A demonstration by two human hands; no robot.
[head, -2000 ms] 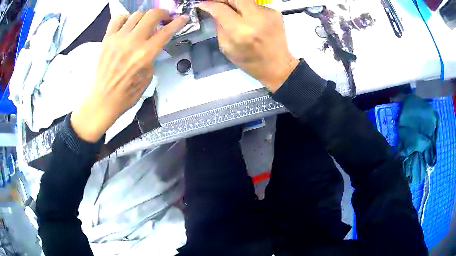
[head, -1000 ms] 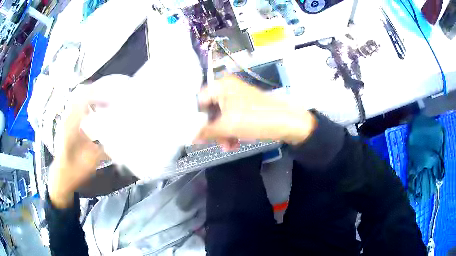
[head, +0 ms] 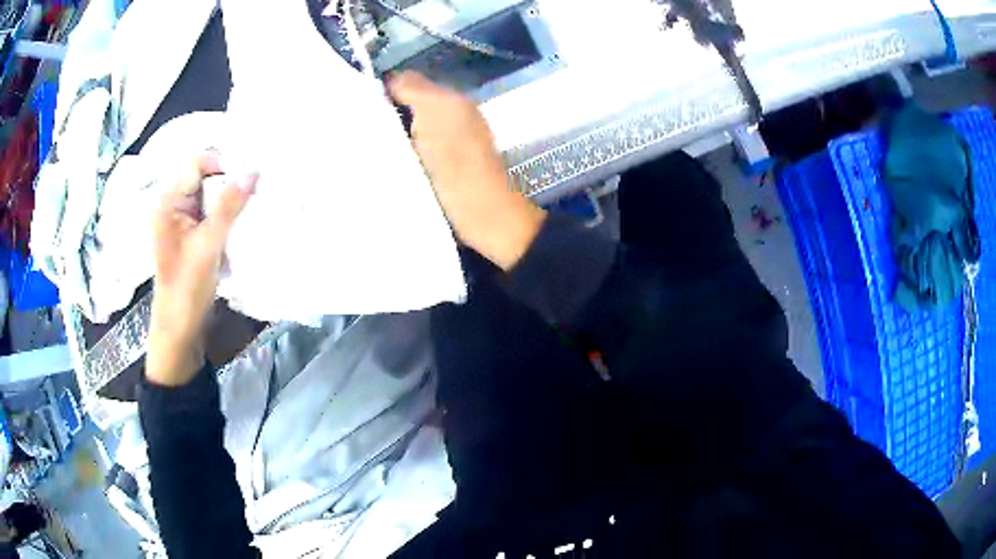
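A white garment piece (head: 328,207) lies over the table's front edge and hangs towards the lap. My left hand (head: 197,235) pinches its left side between thumb and fingers. My right hand (head: 453,164) is at its right edge, near the machine; its fingertips are partly hidden at the cloth, so its grip cannot be told. The needle area (head: 358,27) is cut off by the top edge of the picture. A dark grey fabric panel (head: 194,87) shows between pale cloth at the upper left.
A dark slot (head: 491,55) is in the tabletop. A dark thread clump (head: 721,38) hangs over the table edge. Pale cloth (head: 339,426) is heaped left of the lap. Blue crates (head: 928,382) with a teal cloth (head: 928,202) stand at the right.
Both hands have come back from the needle area with the white piece, which now spreads over the table edge. The view has shifted, and the machine's yellow sticker has left the picture.
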